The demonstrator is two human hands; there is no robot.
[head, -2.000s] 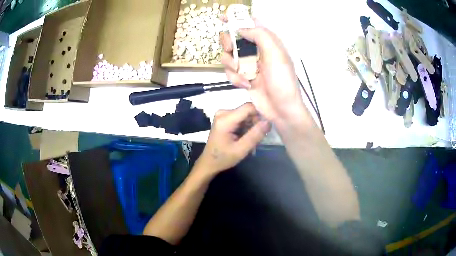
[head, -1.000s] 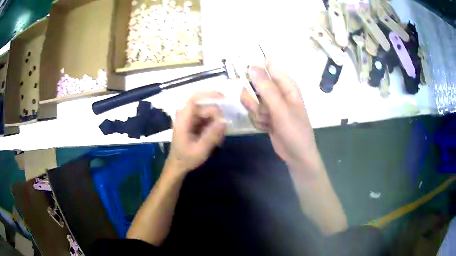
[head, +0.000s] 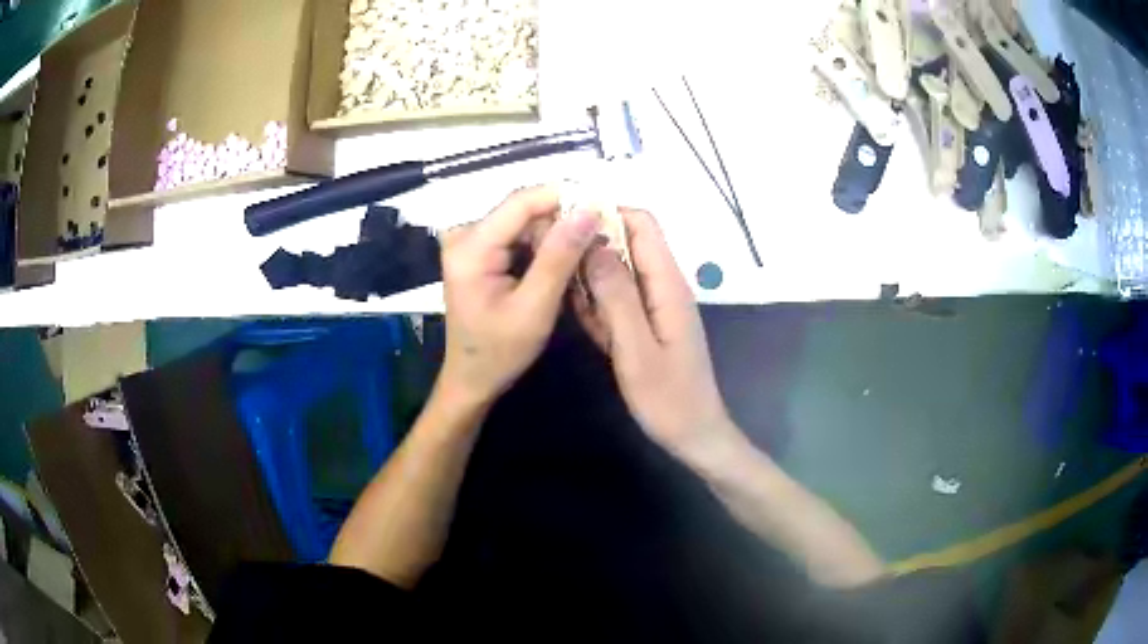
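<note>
My left hand [head: 504, 296] and my right hand [head: 642, 315] are together at the bench's front edge. Both grip a small beige housing [head: 602, 230] between thumbs and fingers; most of it is hidden by the fingers. The hammer [head: 340, 195] lies just beyond, its black grip to the left and its shiny head [head: 614, 131] beyond my hands. A clump of black pads [head: 365, 258] lies beside my left hand. Thin dark tweezers [head: 718, 170] lie to the right of my hands. A dark teal dot [head: 710, 274] is on the bench near its front edge.
Cardboard trays stand at back left, holding beige caps [head: 441, 57], pink caps [head: 214, 157] and black caps [head: 88, 126]. A mixed pile of housings [head: 963, 107] lies at right. A blue stool [head: 283, 428] and an open carton [head: 95, 472] are below at left.
My hands, apart one second ago, have come together on the beige housing. The tweezers and the teal dot now show uncovered on the bench. The camera view has shifted slightly.
</note>
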